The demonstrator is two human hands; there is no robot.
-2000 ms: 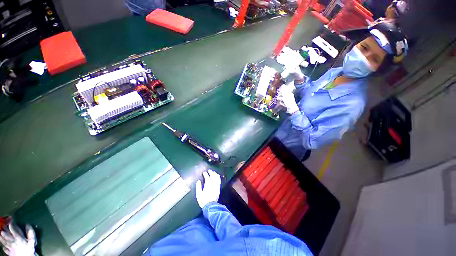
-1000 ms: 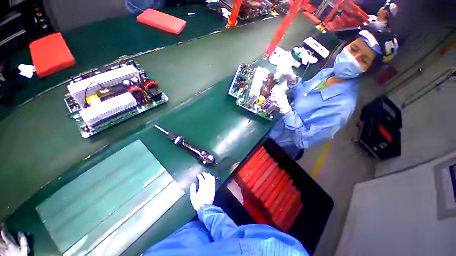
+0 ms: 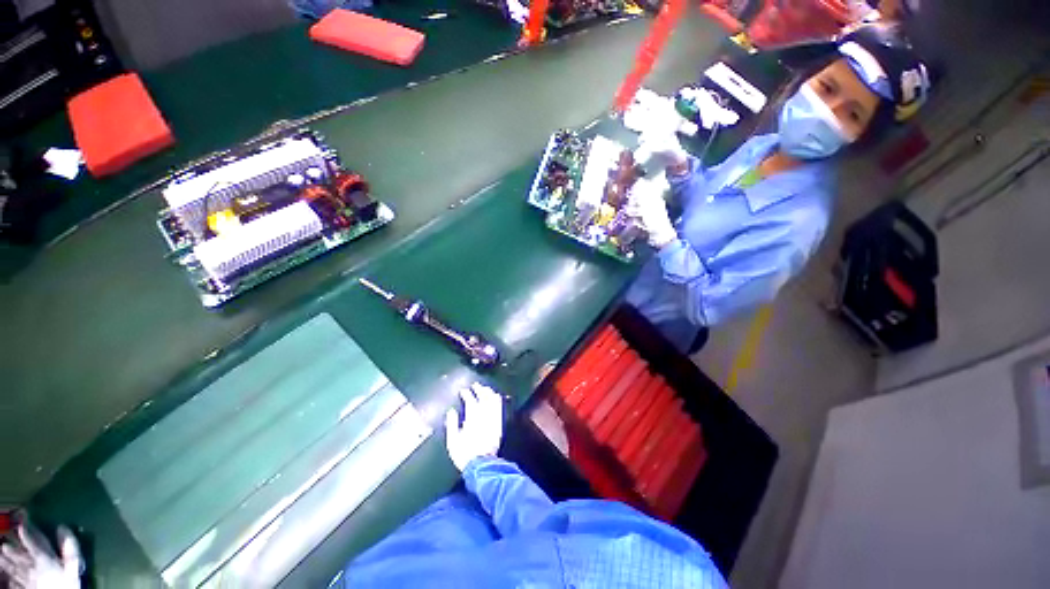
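Note:
A pale grey-green flat sheet (image 3: 265, 449) with a lighter near strip lies on the bench. My right hand (image 3: 474, 426), white-gloved, rests empty on the bench just right of the sheet, fingers slightly apart. A white-gloved hand, apparently my left hand (image 3: 44, 561), is cut off at the lower left edge; its fingers look apart and nothing shows in them. A dark electric screwdriver (image 3: 435, 326) lies beyond my right hand, tip toward the upper left. A circuit board (image 3: 274, 213) with two long white heatsinks lies on the green conveyor beyond the sheet.
A black bin (image 3: 743, 460) holding upright red foam pads (image 3: 633, 426) stands close right of my right hand. A masked co-worker (image 3: 748, 219) in blue handles another circuit board (image 3: 587, 196). Red pads (image 3: 120, 124) lie across the belt. A red post (image 3: 651, 52) stands at the top.
The view shifts slightly. My hands, the sheet, the screwdriver and the near board keep their places. The co-worker's head and hands have moved a little.

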